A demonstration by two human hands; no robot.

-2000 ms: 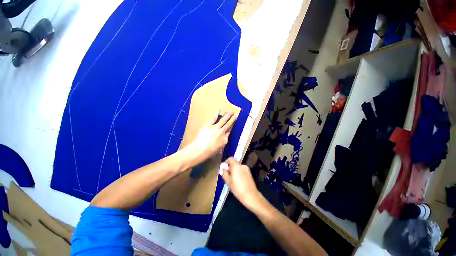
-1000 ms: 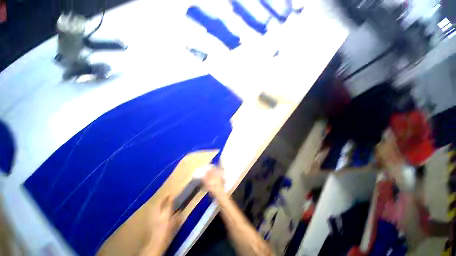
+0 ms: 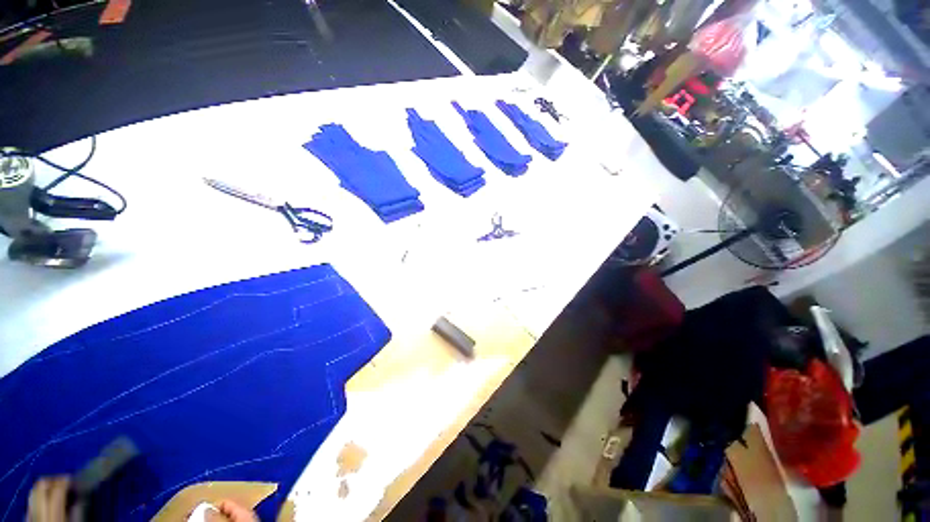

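Observation:
The blue cloth (image 3: 204, 357) with thin white chalk lines lies at the lower left. A tan card pattern piece (image 3: 224, 493) shows at the bottom edge on the cloth, mostly cut off. My left hand (image 3: 49, 500), blurred and cut off at the bottom left, holds a long dark pattern weight (image 3: 107, 464) over the cloth, left of the card. My right hand (image 3: 235, 512) is cut off at the bottom edge by the card, fingertips closed on a small white piece of chalk (image 3: 202, 512).
A short dark weight (image 3: 454, 336) lies near the table edge on brown paper (image 3: 500, 342). Shears (image 3: 275, 209), folded blue stacks (image 3: 372, 173) and a dark clip (image 3: 497, 229) lie farther back. A cutting machine (image 3: 46, 219) stands left. A fan (image 3: 780, 219) stands beyond the table.
The view has swung up along the table, bringing shears and blue stacks into sight. My left hand has taken the long weight off the card and moved it left over the cloth.

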